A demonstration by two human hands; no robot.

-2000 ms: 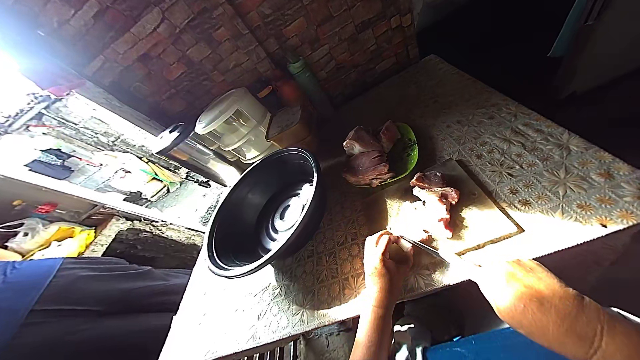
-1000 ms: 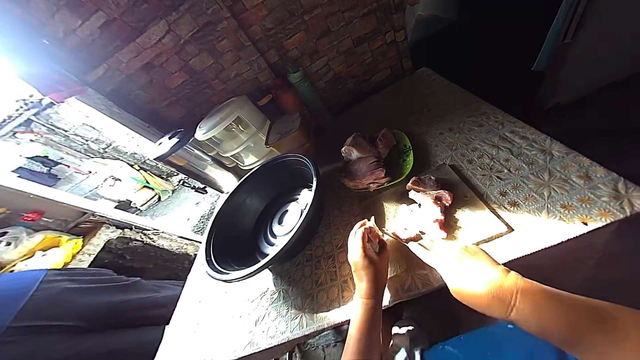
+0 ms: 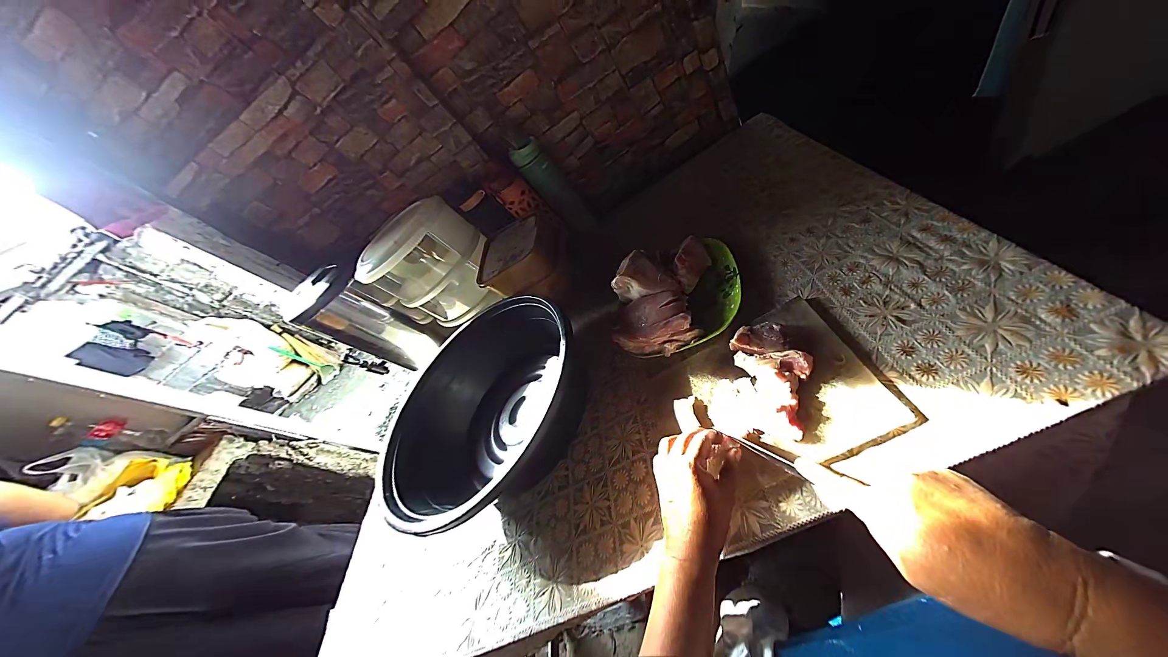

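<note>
A knife (image 3: 765, 449) is gripped by its handle in my right hand (image 3: 844, 485), its blade pointing left toward my left hand. My left hand (image 3: 698, 465) is closed on a piece of meat (image 3: 686, 415) at the near left edge of the cutting board (image 3: 862, 415). On the board lies a larger piece of raw meat (image 3: 774, 365), partly washed out by strong sunlight. Behind it, several chunks of raw meat (image 3: 655, 315) rest on a green plate (image 3: 727, 290). A large black basin (image 3: 456, 438), with no contents visible, stands left of my left hand.
Clear plastic containers (image 3: 429, 260), a box (image 3: 520, 255) and a green bottle (image 3: 550, 178) stand by the brick-patterned wall. A patterned cloth covers the table (image 3: 985, 319). At left is a person in dark trousers (image 3: 219, 575), near a yellow plastic bag (image 3: 146, 484).
My right hand has moved right from over the meat, and the knife blade shows more plainly. My left hand stays near the board's left edge.
</note>
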